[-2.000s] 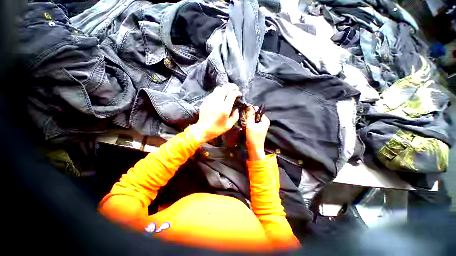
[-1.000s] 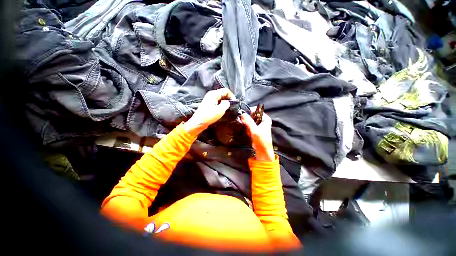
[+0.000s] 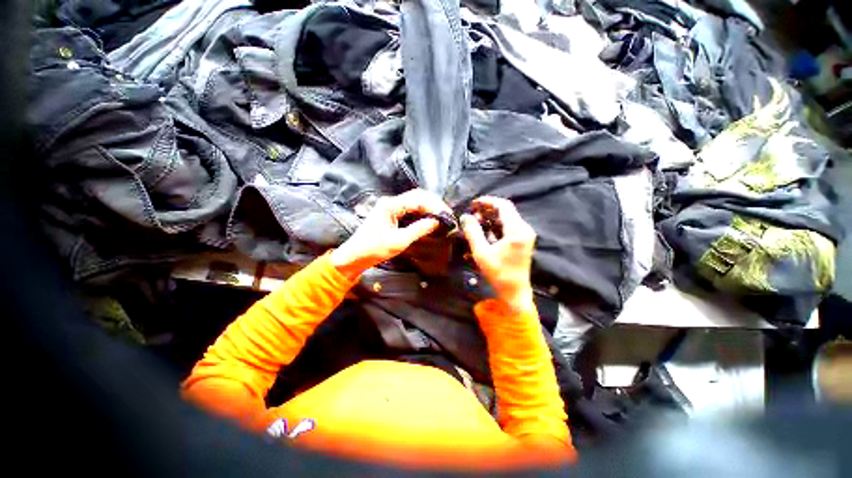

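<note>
A dark grey denim jacket (image 3: pixel 560 210) lies in front of me, over the table's near edge and down toward my lap. Its paler grey sleeve (image 3: pixel 433 93) runs straight up the pile. My left hand (image 3: pixel 400 229) pinches the dark cuff end (image 3: pixel 443 220) between thumb and fingers. My right hand (image 3: pixel 499 245) is beside it, fingers curled and thumb near the cuff. Something small and dark shows among the right fingers; I cannot tell what it is. Small metal buttons (image 3: pixel 423 285) show on the strip below my hands.
A heap of grey and black garments (image 3: pixel 140 159) lies left and behind. At the right is a garment with yellow-green embroidery (image 3: pixel 761 257). The white table edge (image 3: pixel 691 309) shows at the near right. Pale cloth (image 3: pixel 560 79) lies at the back.
The right hand has turned and moved slightly right, its dark pointed tool no longer sticking up clearly. The left hand still holds the cuff, slightly lower. The sleeve appears straighter and further left.
</note>
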